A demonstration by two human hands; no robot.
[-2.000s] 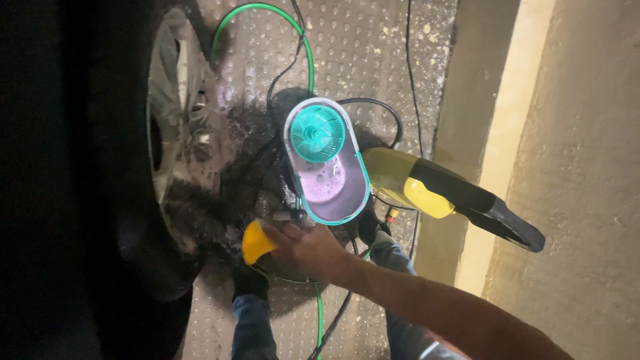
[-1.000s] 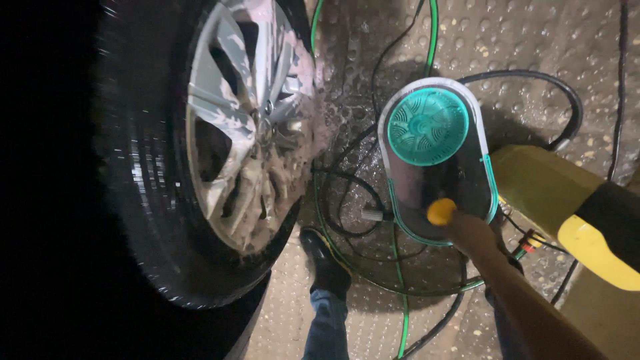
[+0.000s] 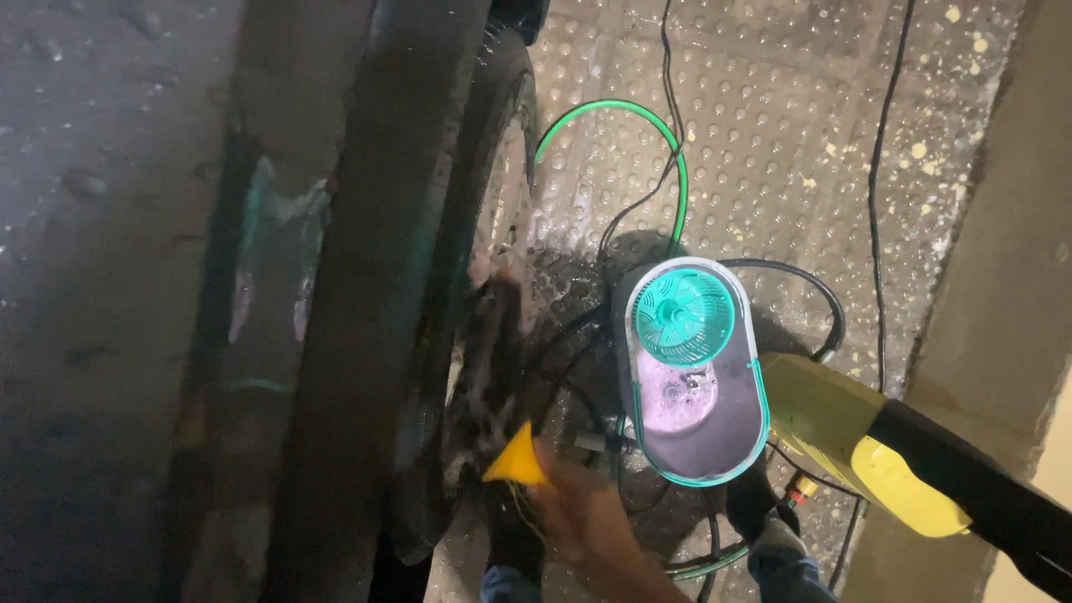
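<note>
My right hand (image 3: 578, 502) reaches in from the bottom and is shut on a small yellow object (image 3: 517, 457), which may be a sponge; blur hides its exact kind. This hand is beside the lower part of a car wheel (image 3: 502, 197), seen nearly edge-on with pinkish foam on it. To the right of the hand stands an oval mop bucket (image 3: 761, 419) with a teal and grey rim. A teal spinner basket (image 3: 684, 316) sits in its far end, and pinkish suds (image 3: 677, 398) lie below the basket. My left hand is out of view.
The dark car body (image 3: 318, 335) fills the left side. A yellow and black pressure washer (image 3: 837, 419) lies right of the bucket. A green hose (image 3: 682, 184) and black cables (image 3: 875, 184) cross the wet studded floor. My feet are near the bucket, beside a hose connector (image 3: 801, 490).
My right hand has gone from above the bucket to beside the wheel, with the yellow object in it. The view has shifted, showing more of the car body.
</note>
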